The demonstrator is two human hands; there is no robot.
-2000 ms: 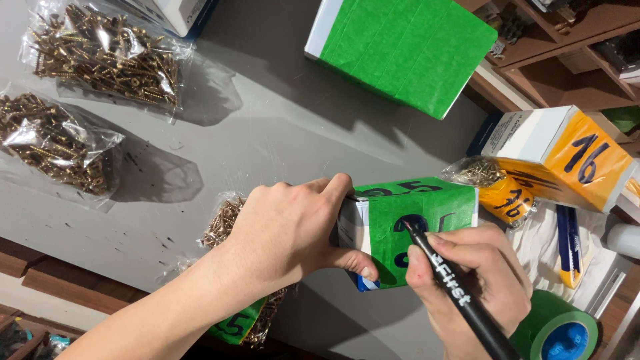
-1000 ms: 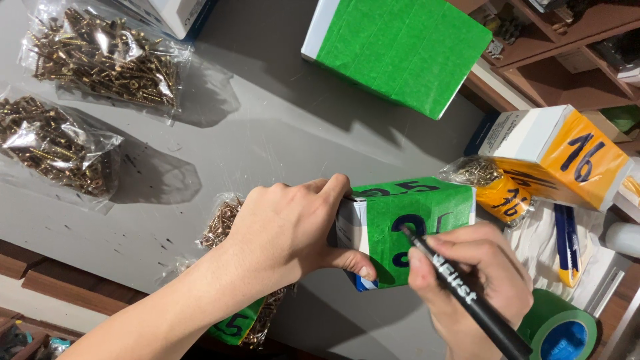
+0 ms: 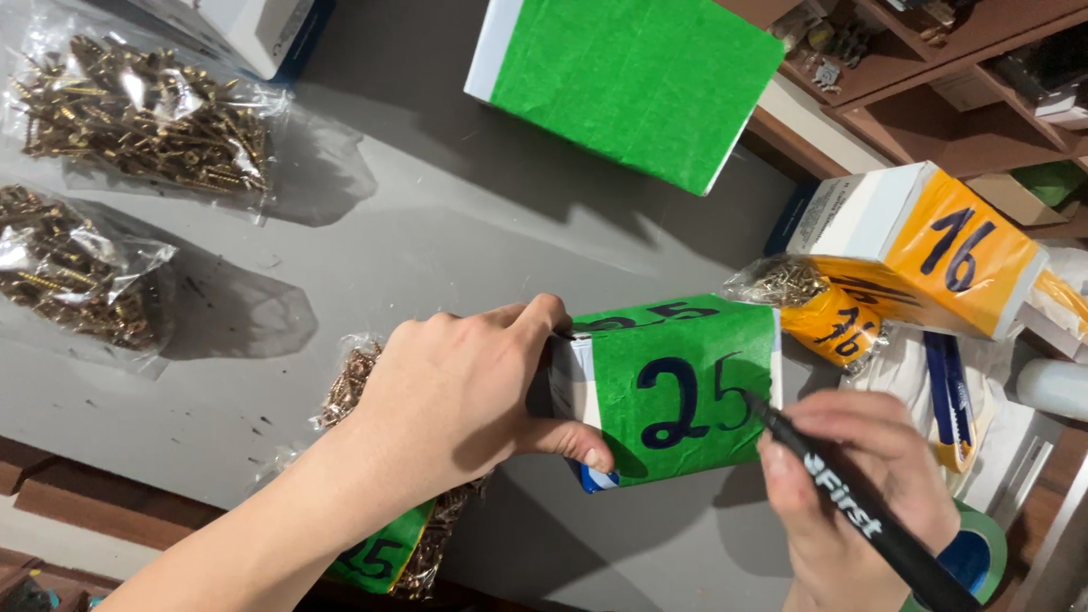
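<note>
A cardboard box covered with green tape (image 3: 629, 382) bears the number 25 in dark ink on two faces. My left hand (image 3: 476, 382) grips its left end, the thumb pressed on the near edge. In my right hand (image 3: 858, 484) is a black marker pen (image 3: 850, 501), its tip at the thin strokes of the 5. Partly hidden under my left forearm lies a bag of screws with a green label (image 3: 382, 552) marked 25.
Two clear bags of screws (image 3: 144, 119) (image 3: 76, 272) lie at the left. A larger green-taped box (image 3: 637, 76) stands at the back. An orange-taped box (image 3: 960, 246), a smaller orange-labelled screw bag (image 3: 829, 319), a utility knife (image 3: 949, 399) and a green tape roll (image 3: 990, 544) are at the right.
The marker has moved right from the figure 2 to the 5 beside it. The 2 now shows thick, dark strokes. My left hand has kept its hold on the box.
</note>
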